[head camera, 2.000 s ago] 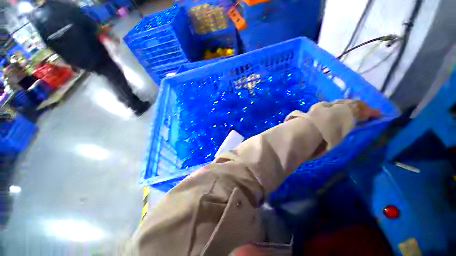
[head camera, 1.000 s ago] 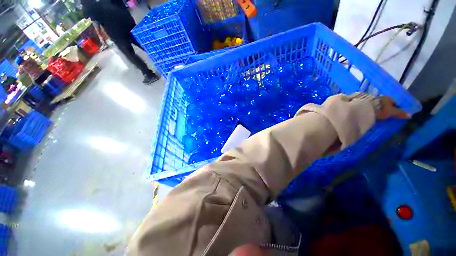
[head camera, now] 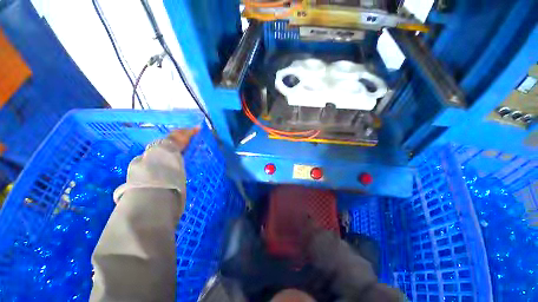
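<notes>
A large blue lattice crate full of clear blue plastic parts stands at the left. My left hand is on the crate's rim near the press, its fingers hooked at the edge; the fingertips are small and partly hidden. My right hand is a dark blur over the dark red perforated stool, low in the middle; its fingers cannot be made out. The white scalloped plate lies on the grey metal lower die in the press, with dark round holes at both ends.
The blue press front has red buttons. An orange hose loops beside the die. The upper tooling is above the plate. A second blue crate with blue parts stands at the right, under a beige control panel.
The view has swung right, from the left crate and floor to the press. My left hand is still at the crate's rim. My right sleeve and blurred hand have come into view.
</notes>
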